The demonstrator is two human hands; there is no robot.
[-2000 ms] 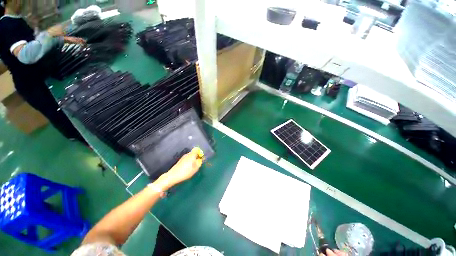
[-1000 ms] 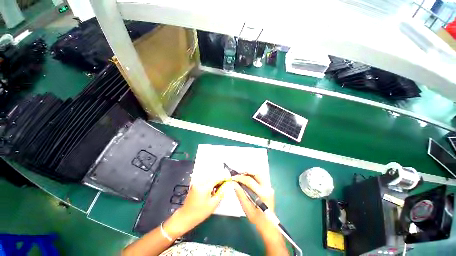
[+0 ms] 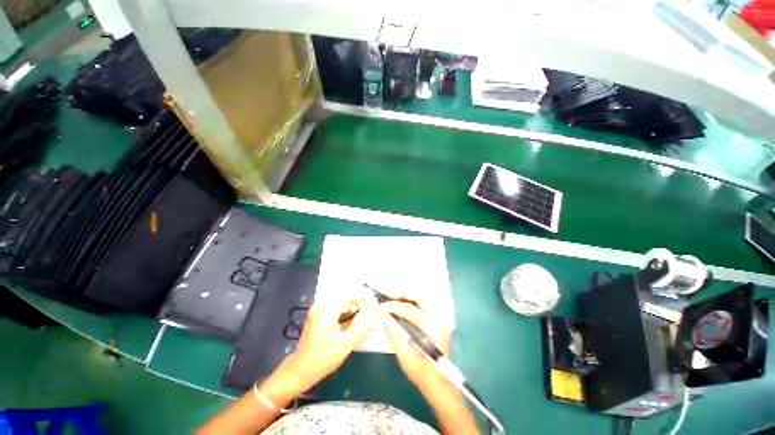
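Note:
A white panel back (image 3: 387, 259) lies in front of me on the green bench. My right hand (image 3: 410, 333) holds a black soldering iron (image 3: 416, 336), its thin tip over the white sheet and its pale cable running down to the right. My left hand (image 3: 336, 331) is beside it, fingers pinched together over the sheet; whether they hold thin wire cannot be told. A black backing piece (image 3: 265, 319) with a dark wire loop lies left of the sheet, partly behind my left hand. Another backing piece (image 3: 223, 289) with a loop lies beyond it.
A large fanned stack of black pieces (image 3: 93, 238) is at left. A round silvery tin (image 3: 529, 289), iron stand with yellow pad (image 3: 566, 374), black soldering station (image 3: 625, 348) and fan (image 3: 722, 336) stand right. A solar panel (image 3: 517, 197) lies on the belt behind a pale rail (image 3: 382, 223).
My left hand has come from the black pieces at left to the white sheet, and my right hand has brought the iron there. The solar panel has shifted right since one second ago.

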